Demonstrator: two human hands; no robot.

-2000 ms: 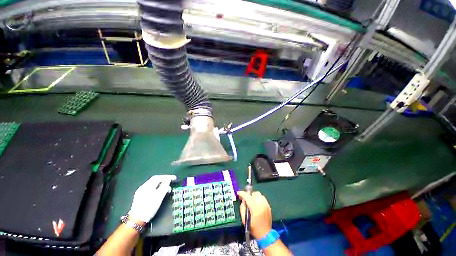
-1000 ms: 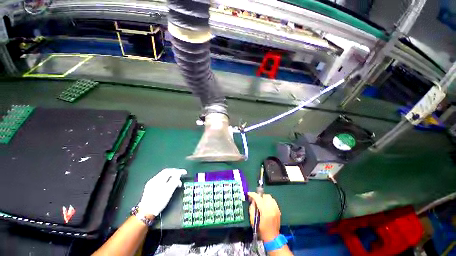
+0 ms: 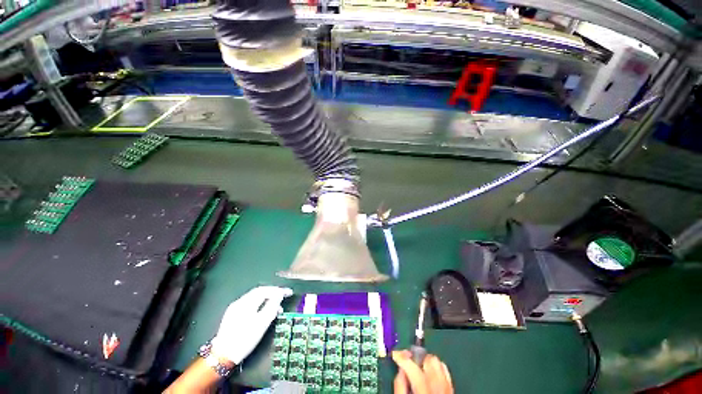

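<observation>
A green PCB panel (image 3: 326, 352) with rows of small boards lies on a purple pad with white strips (image 3: 339, 303), near the bottom middle. My left hand (image 3: 250, 323), in a white glove, is at the panel's upper left corner, fingertips close together. Whether it holds anything, such as thin wire, cannot be told. My right hand (image 3: 423, 374), bare and partly cut off by the bottom edge, holds a soldering iron (image 3: 419, 335) upright to the right of the panel. The iron's tip points up and away from the panel.
A fume hood (image 3: 332, 246) hangs from a ribbed duct above the pad. Black foam sheets (image 3: 92, 269) with panels are stacked left. At right stand an iron stand (image 3: 452, 298), a soldering station (image 3: 566, 288) and a fan (image 3: 612, 246). Another panel (image 3: 140, 151) lies at the back left.
The view has tilted and shifted, so the panel and hands sit lower in the picture. The right hand still holds the iron beside the panel, and the left hand remains at the panel's upper left.
</observation>
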